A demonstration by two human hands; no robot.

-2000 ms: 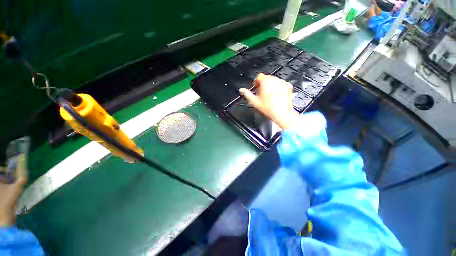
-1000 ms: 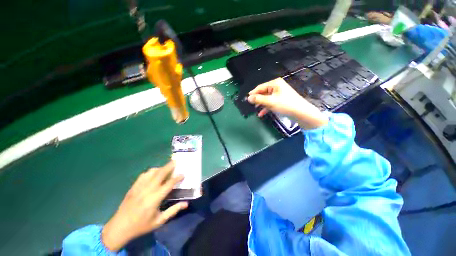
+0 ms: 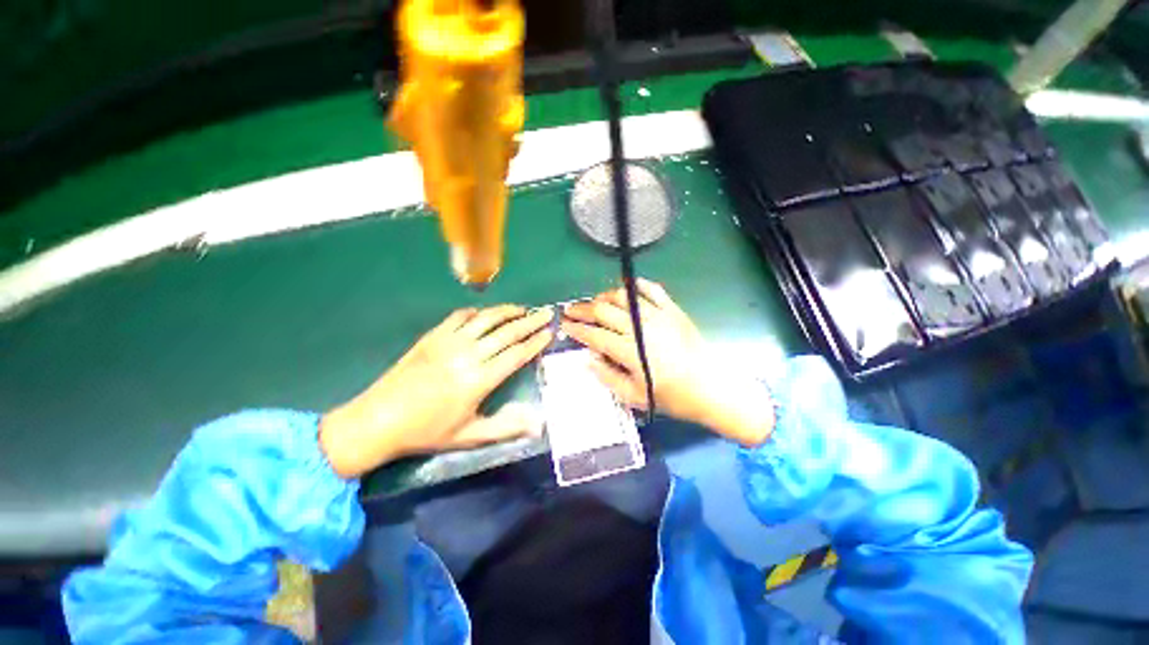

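A phone body (image 3: 586, 410) with a large white battery area lies on the green bench at its near edge, in front of me. A small dark piece (image 3: 560, 333) shows at its far end between my fingertips. My left hand (image 3: 460, 378) has its fingertips on the far left corner, with the thumb beside the left edge. My right hand (image 3: 645, 347) has its fingers on the far right corner and right side. The fingers hide most of that end. The yellow-orange electric screwdriver (image 3: 469, 139) hangs point down behind my left hand, touched by neither hand.
A round speckled screw dish (image 3: 623, 205) sits behind the phone. The screwdriver's black cable (image 3: 619, 151) crosses in front of it and my right hand. A black blister tray (image 3: 907, 202) lies at right. A white rail (image 3: 315, 189) runs behind; phones (image 3: 781, 49) are beyond it.
The view has turned, and the tray now sits further right. My right hand has moved from the tray's edge to the phone. My left hand has moved from its near end to its far end.
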